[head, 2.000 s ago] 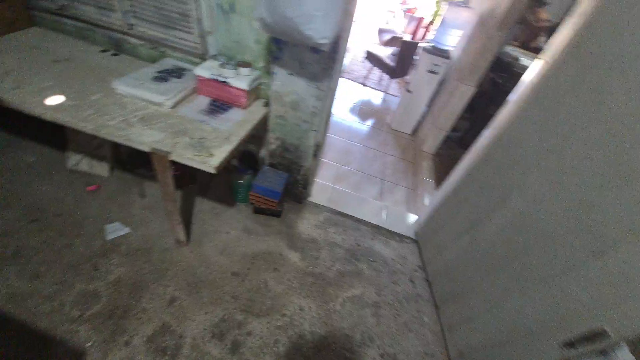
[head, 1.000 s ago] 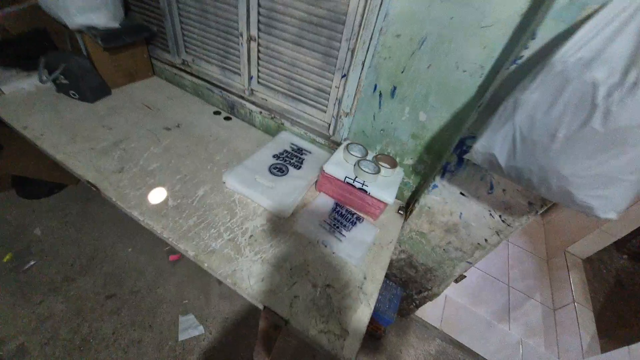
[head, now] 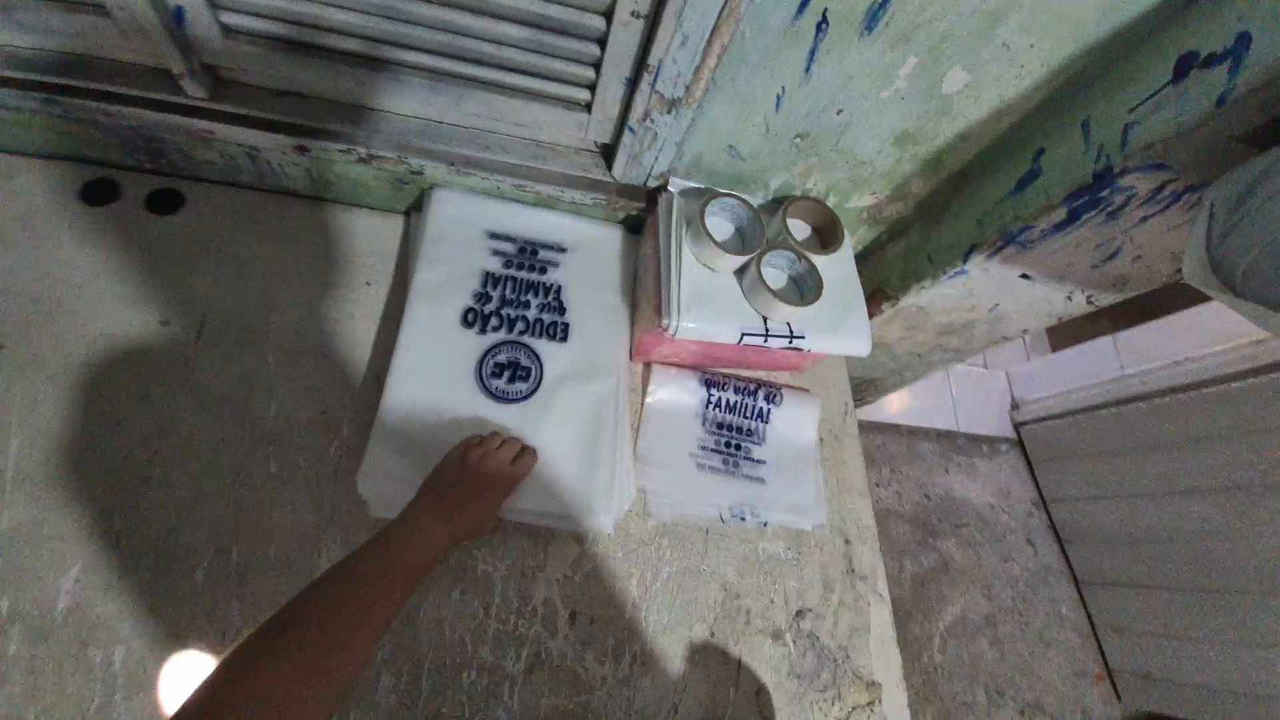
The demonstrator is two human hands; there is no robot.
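My left hand (head: 480, 482) reaches in from the lower left and touches the near edge of a stack of white printed plastic bags (head: 510, 400). Its fingers are curled on top; the thumb is hidden, so whether it grips the bags is unclear. Right of that stack lies a smaller pile of clear printed plastic bags (head: 735, 450). Behind this pile, a folded white plastic sheet or bag (head: 700, 310) covers a pink block-like stack (head: 720, 350). Three rolls of adhesive tape (head: 783, 280) sit on it. My right hand is out of view.
The worn tabletop (head: 270, 420) meets a louvered wooden shutter (head: 430, 60) and a paint-marked green wall (head: 800, 110) at the back. Two dark discs or holes (head: 163, 201) show at the back left. A pale panel (head: 1180, 520) stands right, beyond the concrete floor (head: 960, 560).
The view has swung from the doorway to the table and come closer. My left hand, absent from the earlier frames, now touches the larger bag stack.
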